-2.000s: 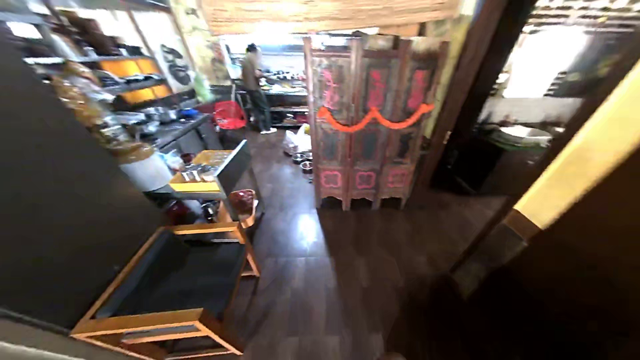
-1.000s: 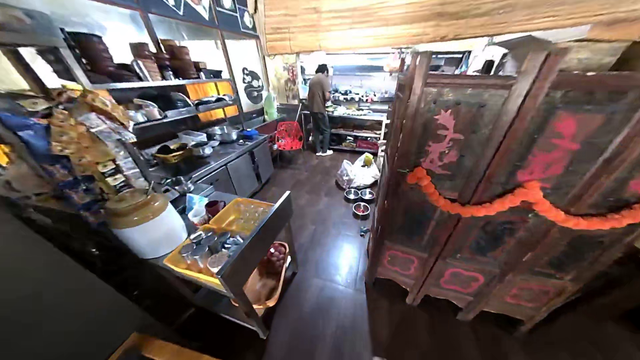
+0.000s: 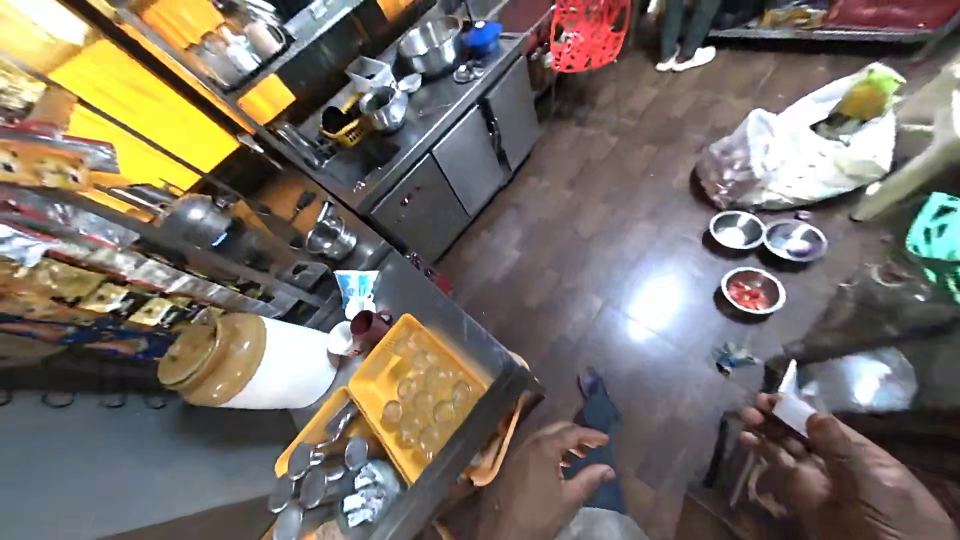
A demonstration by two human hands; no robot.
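My left hand (image 3: pixel 551 472) is at the bottom centre, fingers curled apart with nothing between them, just right of the steel counter's edge. At the lower right, my right hand (image 3: pixel 840 457) pinches a small white piece (image 3: pixel 793 411), perhaps paper, between thumb and fingers; a darker part lies under it and its kind is unclear. Left of my left hand, a yellow plastic tray (image 3: pixel 409 330) holds several clear glasses, and a second yellow tray (image 3: pixel 315 431) holds lidded containers and crumpled foil. Beyond them lie a maroon mug (image 3: pixel 369 325) and a white and brown ceramic jar (image 3: pixel 251 361).
Steel bowls (image 3: pixel 753 291) stand on the wooden floor, one with red pieces in it, near a white plastic bag (image 3: pixel 795 161). Pots (image 3: pixel 431 49) stand on the steel counter (image 3: pixel 420 176) at upper left. A red plastic chair (image 3: pixel 590 34) and a person's legs (image 3: pixel 681 34) are farther off.
Both hands have come into view, the right one with a white piece. The view has moved forward and tilted down past the carved screen, nearer to the trays and floor bowls.
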